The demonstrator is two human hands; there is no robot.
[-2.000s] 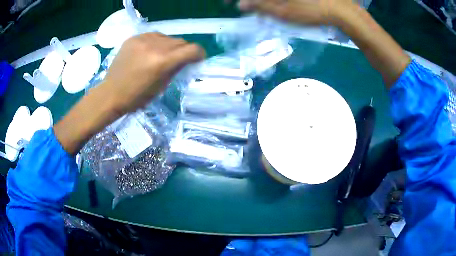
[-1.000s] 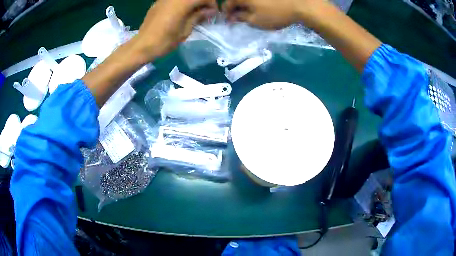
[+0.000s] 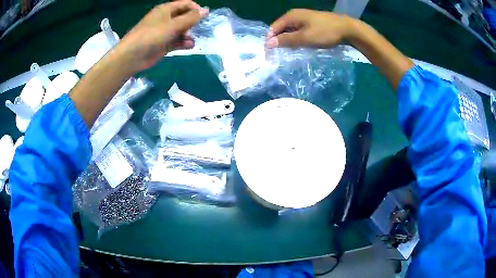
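My left hand (image 3: 163,33) and my right hand (image 3: 304,30) hold a clear plastic bag (image 3: 220,40) between them at the back of the bench. White arms (image 3: 242,65) show inside the bag. Another clear bag (image 3: 321,76) lies crinkled beside it, below my right hand. Loose white arms (image 3: 204,106) lie on top of packed arms (image 3: 190,183) in clear bags at the middle. A white round plate (image 3: 291,155) covers the top of an upright drum to the right of the packed arms.
A bag of screws (image 3: 128,201) with a white label lies at the left. A black electric screwdriver (image 3: 356,157) lies right of the drum. White plate-and-arm assemblies (image 3: 61,87) stand at the far left. A sheet of pale dots (image 3: 470,111) is at the far right.
My hands have spread apart, stretching the bag, and arms inside it now show upright. The bench things have shifted left in view.
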